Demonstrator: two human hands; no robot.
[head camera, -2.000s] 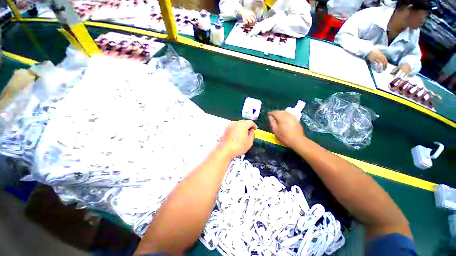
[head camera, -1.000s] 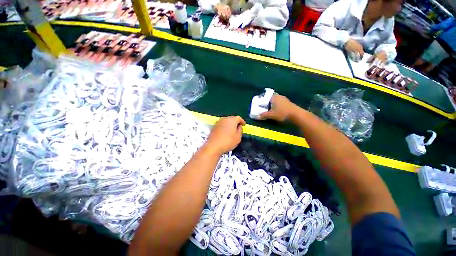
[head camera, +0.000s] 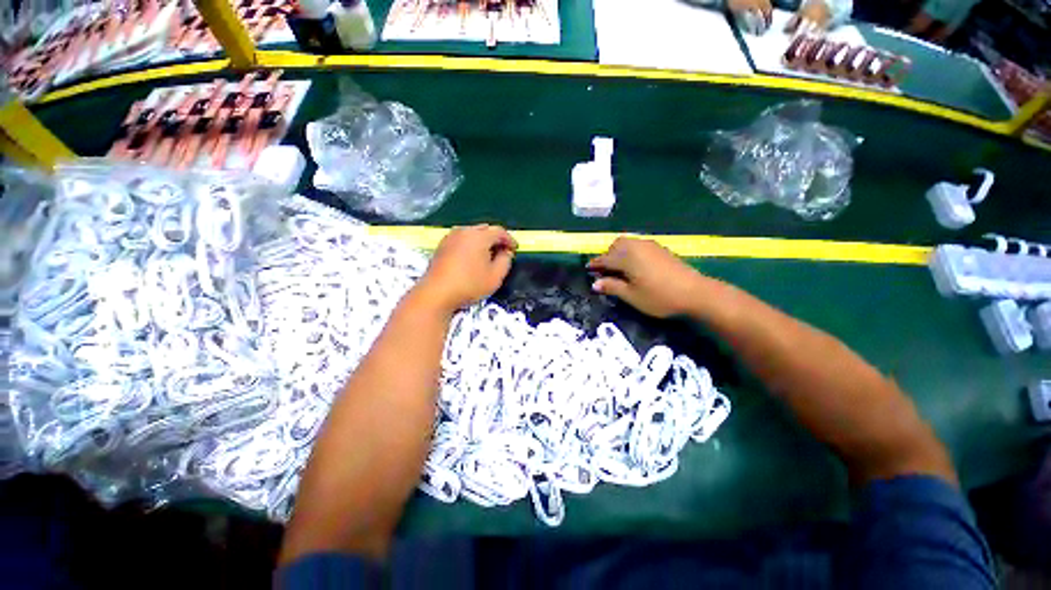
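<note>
White loops (head camera: 542, 403) lie heaped in front of me, joining a larger pile at the left. Small black parts (head camera: 553, 294) lie in a loose dark heap between the loops and the yellow line. My left hand (head camera: 470, 265) is at the heap's left edge, fingers curled; whether it holds anything is hard to see. My right hand (head camera: 645, 274) is at the heap's right side, thumb and finger pinched on what looks like a small black part. A white unit (head camera: 594, 187) with its tail up stands alone on the green belt beyond my hands.
A large clear bag (head camera: 127, 323) of loops is at the left. Crumpled clear bags (head camera: 386, 156) (head camera: 784, 159) lie on the belt. Another white unit (head camera: 954, 204) and a row of white units (head camera: 997, 273) are at the right. Another person's hands (head camera: 807, 14) show across the bench.
My right hand has let go of the white unit, which now stands on the belt, and come back to the black parts. The view has shifted; my left hand stays near the yellow line.
</note>
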